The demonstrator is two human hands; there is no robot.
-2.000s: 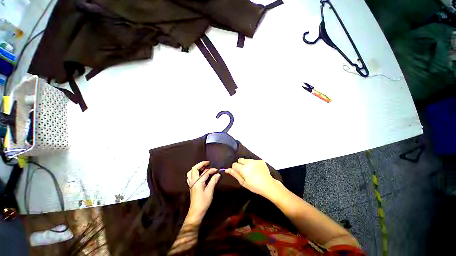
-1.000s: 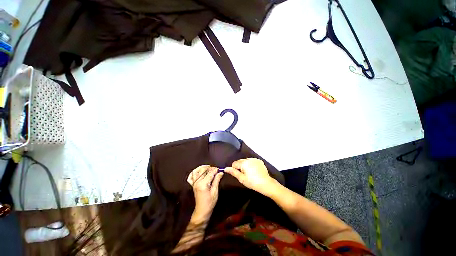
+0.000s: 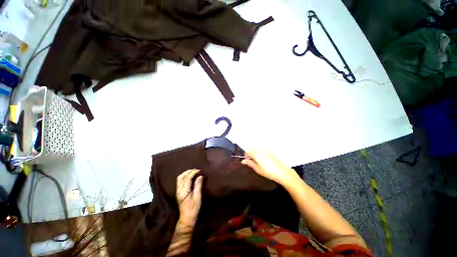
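Note:
A dark brown sleeveless garment (image 3: pixel 178 168) lies over the near table edge, with a dark hanger (image 3: pixel 220 142) inside it, hook pointing away from me. My left hand (image 3: pixel 189 193) rests on the garment's front left of the neckline, fingers bent; whether it pinches cloth is unclear. My right hand (image 3: pixel 265 164) is at the right side of the neckline. Its fingertips pinch a small, thin, pale item (image 3: pixel 239 156), too small to identify.
A brown garment pile (image 3: pixel 130 40) with loose straps lies at the back. A white basket (image 3: pixel 59 125) and cords are at left. Snips (image 3: pixel 307 99) and an empty black hanger (image 3: pixel 323 52) lie at right. Another hanger (image 3: pixel 409 156) shows beyond the table edge.
My hands were together at the neckline and have separated. My left hand has moved left and down. My right hand has moved slightly right and up with the small item. The view has shifted slightly.

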